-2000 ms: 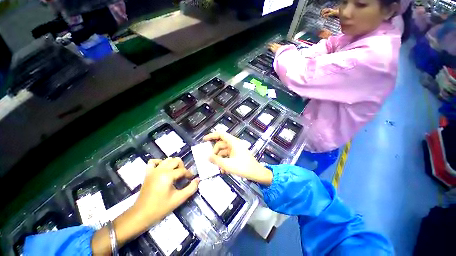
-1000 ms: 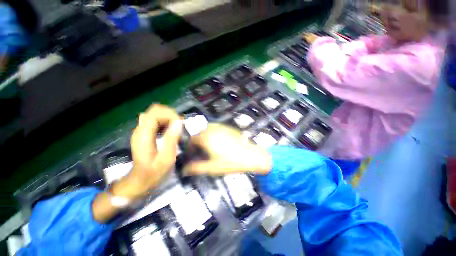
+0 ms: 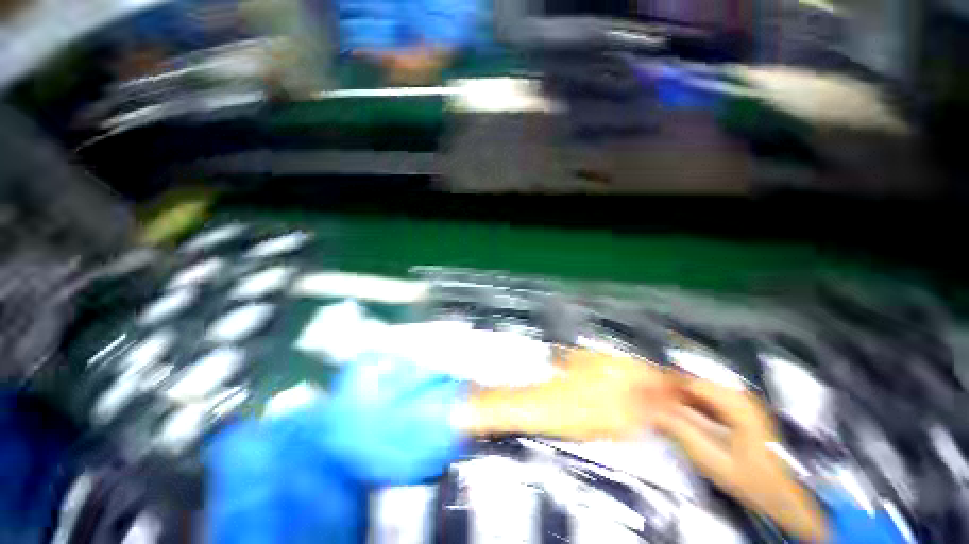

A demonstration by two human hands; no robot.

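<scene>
The picture is strongly blurred. My left hand point(image 3: 574, 398) reaches in from the left over the clear trays. My right hand point(image 3: 733, 436) comes from the lower right and meets the fingertips of my left hand. Whether either hand holds a label cannot be told. Black units with white labels point(image 3: 797, 391) sit in the trays around my hands. A long white label strip point(image 3: 446, 345) lies behind my left wrist.
Another tray with several pale, blurred pieces point(image 3: 207, 372) is at the left. The green bench top point(image 3: 595, 250) runs behind the trays. Across it are a further bench point(image 3: 595, 154), a blue bin point(image 3: 685, 85) and a person in blue point(image 3: 409, 27).
The view has swung left, so the person in pink is out of the picture. The hands now appear right of centre, with their fingertips together. The white strip and left-hand tray have come into view.
</scene>
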